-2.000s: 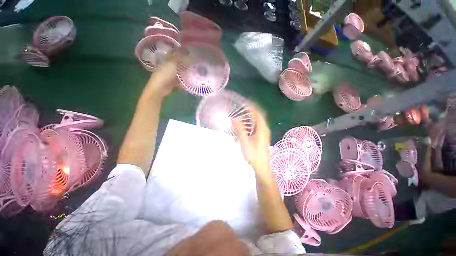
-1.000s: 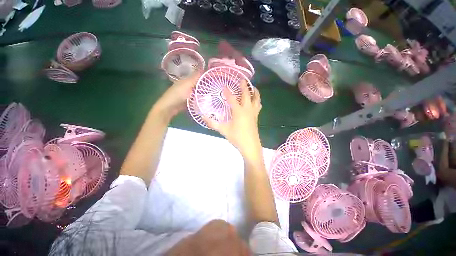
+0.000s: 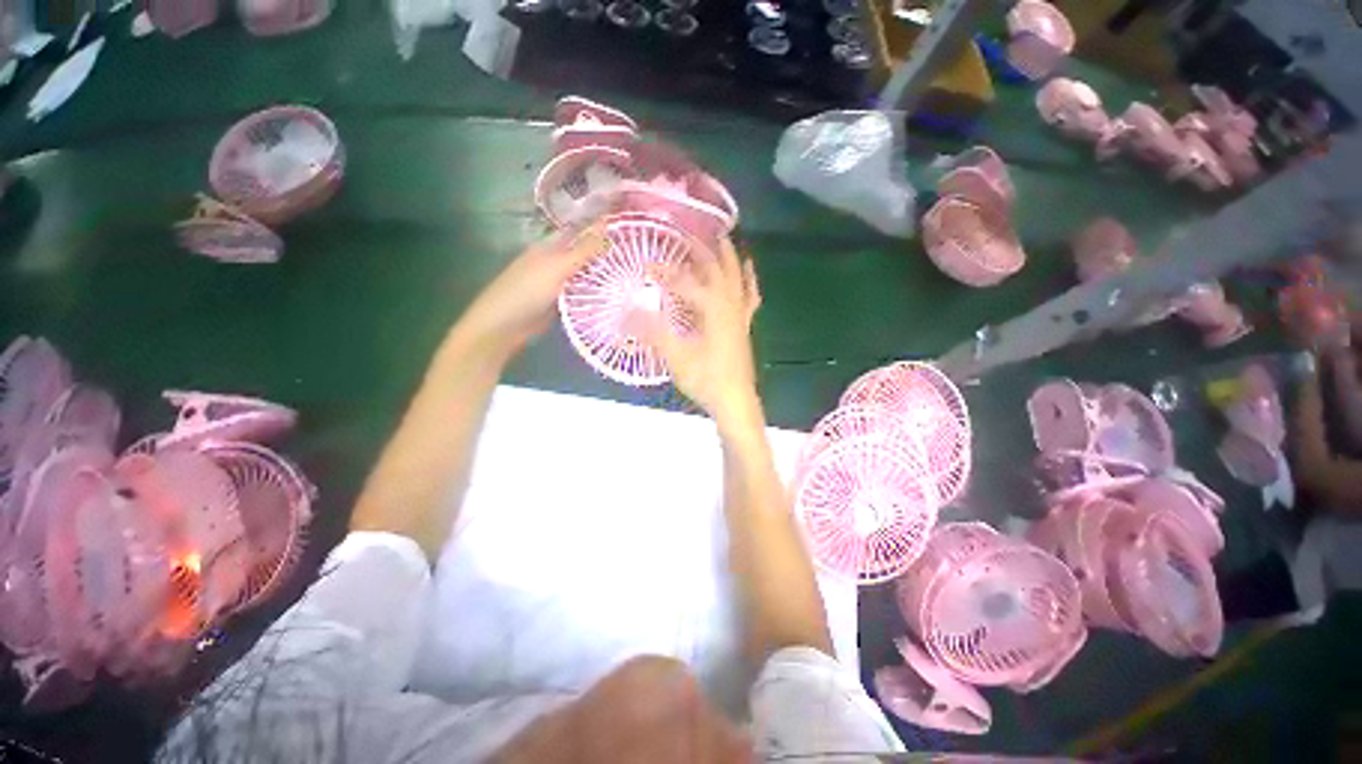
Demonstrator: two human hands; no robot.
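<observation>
A round pink front grille point(image 3: 610, 321) is held upright over the far edge of the white sheet point(image 3: 598, 552), in front of a clip fan body point(image 3: 680, 202). My left hand point(image 3: 523, 291) is at the left rim; its fingertips are partly hidden behind the grille. My right hand point(image 3: 717, 329) lies on the grille's right part, fingers spread over the slots. How far the grille is seated on the body cannot be seen. Several loose front grilles point(image 3: 866, 508) overlap right of the sheet.
Pink clip fans are piled at the left point(image 3: 135, 537) and right point(image 3: 1001, 605). Other fans stand beyond my hands point(image 3: 583, 182), at the far left point(image 3: 277, 157) and the far right point(image 3: 971, 239). A grey metal bar point(image 3: 1135, 299) crosses the right. A plastic bag point(image 3: 846, 161) lies far off.
Two seconds ago my hands were apart, with body and grille separate. They came together, and the grille now covers the body. Since one second ago, the hands and grille have shifted slightly.
</observation>
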